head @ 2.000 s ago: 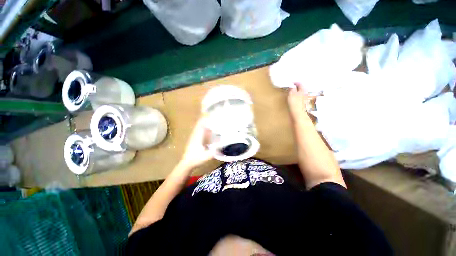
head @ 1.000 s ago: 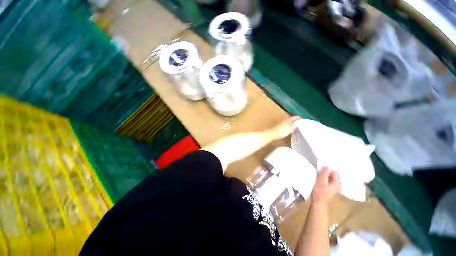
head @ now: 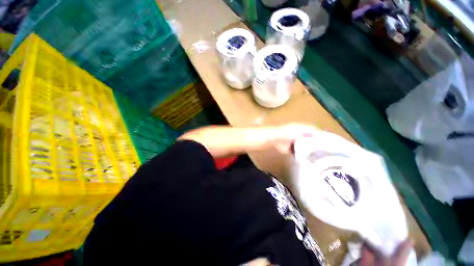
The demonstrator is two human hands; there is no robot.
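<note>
A white poly bag (head: 382,192) is around a canister unit (head: 341,187) lying on the cardboard ledge; the white ring and dark patch show through or at the bag. My left hand (head: 300,137) holds the bag's upper left edge; its fingers are blurred and partly hidden. My right hand (head: 387,254), cut off by the lower edge, grips the bag's lower end. Three canister units stand upright together farther along the cardboard: one at left (head: 237,58), one at the back (head: 288,32) and one in front (head: 273,76).
The cardboard ledge (head: 322,115) runs beside the green conveyor belt (head: 353,98). Bagged canisters (head: 434,111) lie on the belt at right. A yellow crate (head: 73,156) and green crates (head: 112,49) are at left. White bag material (head: 353,252) is at the lower edge.
The bag has gone from held beside the canister to around it. My right hand has moved down and right to the bag's lower end. The view has shifted, showing more of the yellow crate.
</note>
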